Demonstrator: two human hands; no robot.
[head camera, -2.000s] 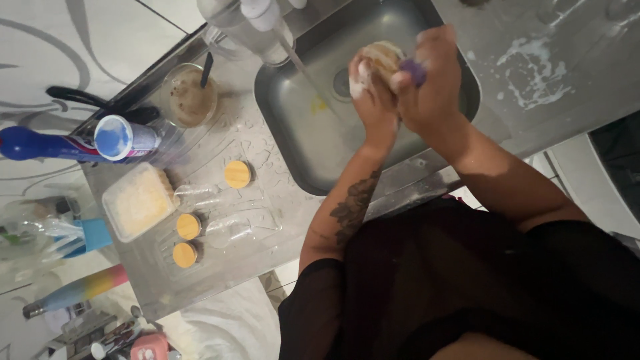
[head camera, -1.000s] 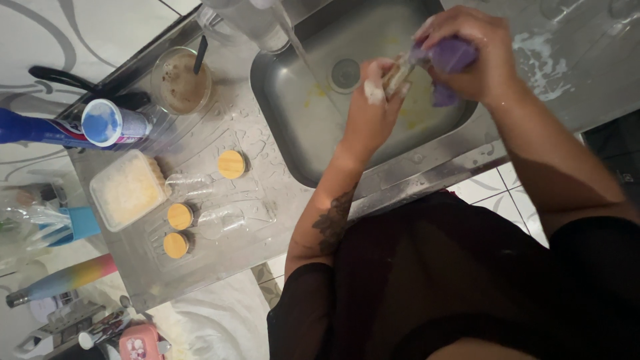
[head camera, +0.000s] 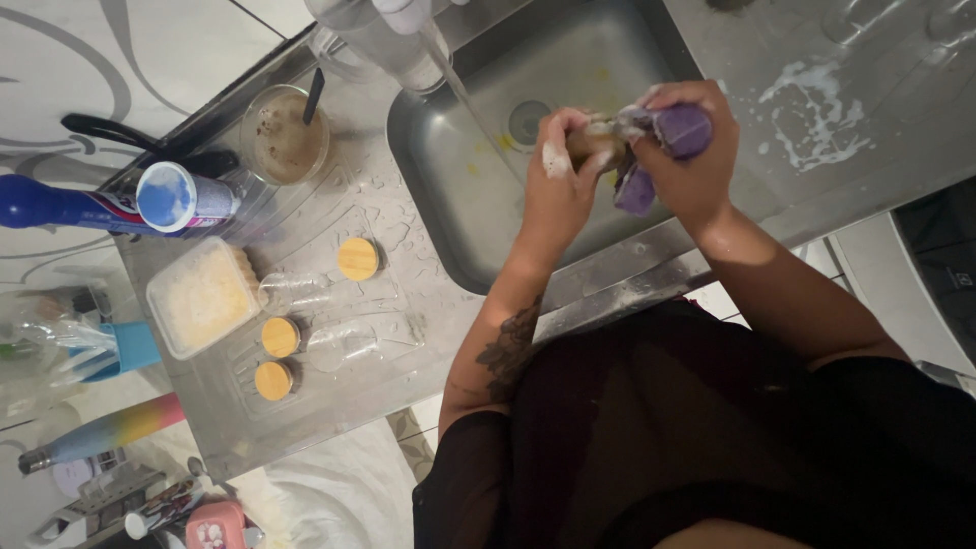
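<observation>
Over the steel sink (head camera: 473, 206), my left hand (head camera: 564, 168) grips a small round item (head camera: 598, 145), soapy and partly covered by my fingers; its exact kind cannot be told. My right hand (head camera: 694, 152) holds a purple sponge or cloth (head camera: 684, 131) with suds on it, pressed against that item, and part of the purple material hangs below. Foam marks both hands. A thin stream of water (head camera: 476, 107) runs from the faucet (head camera: 404, 11) into the basin, left of my hands. The drain (head camera: 530, 122) shows behind my left hand, with yellow bits around it.
Left of the sink are a glass bowl of brownish liquid (head camera: 284, 141), a plastic tub (head camera: 204, 297), wooden lids (head camera: 357, 258), clear glass jars (head camera: 343, 345), a blue-and-white container (head camera: 165, 197) and a blue bottle (head camera: 69, 204). Suds (head camera: 820, 114) lie on the right counter.
My hands have come together, with the purple material now against the held item; one second ago it was slightly farther right. Water keeps running.
</observation>
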